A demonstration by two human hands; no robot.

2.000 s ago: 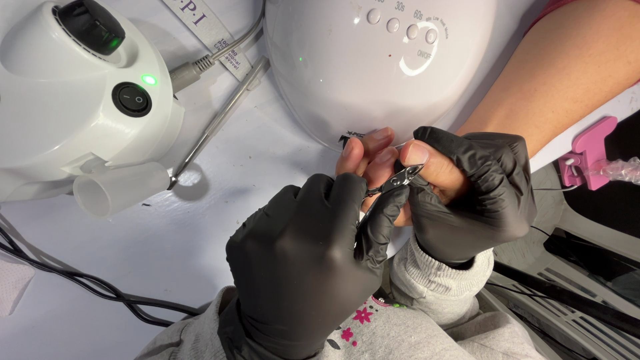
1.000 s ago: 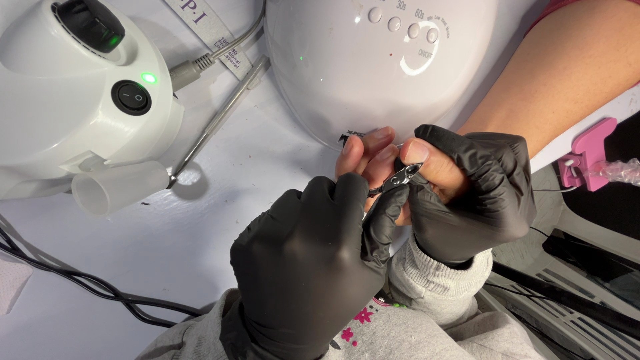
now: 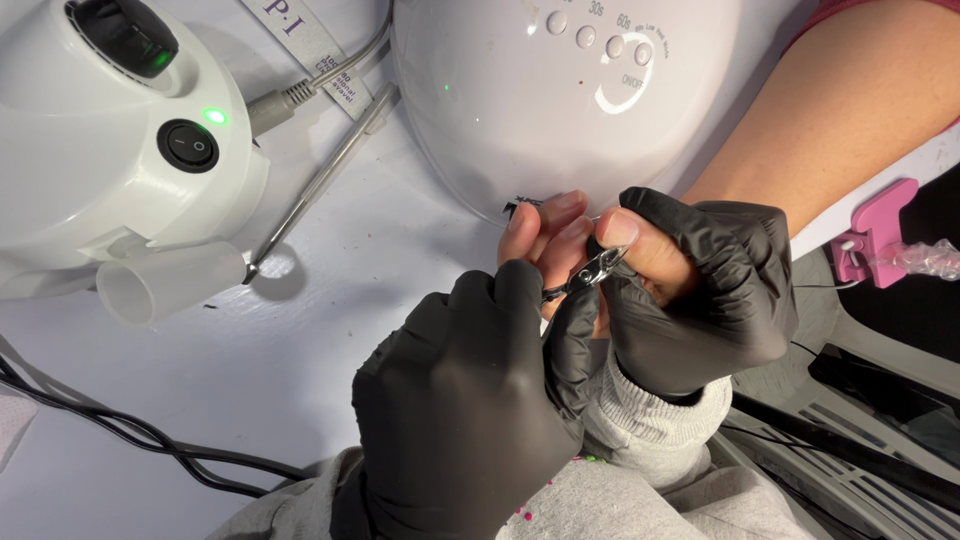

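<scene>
My left hand point(image 3: 469, 397), in a black glove, grips a pair of metal cuticle nippers point(image 3: 589, 276). The nippers' jaws point up and right, with their tip close beside the thumbnail of another person's thumb point(image 3: 651, 244); contact cannot be told. In a black glove too, my right hand point(image 3: 701, 292) holds that thumb between its fingers from the right. The other person's bent fingers point(image 3: 559, 225) lie just left of the thumb, partly behind my left hand. The nippers' handles are mostly hidden in my left hand.
A white nail lamp point(image 3: 517, 97) stands behind the hands. At left are a white device point(image 3: 90, 180) with a lit green light, a translucent cup point(image 3: 176, 281), a metal tool point(image 3: 322, 180), a nail file point(image 3: 307, 52) and black cables point(image 3: 165, 446). A pink clamp point(image 3: 874, 232) sits right.
</scene>
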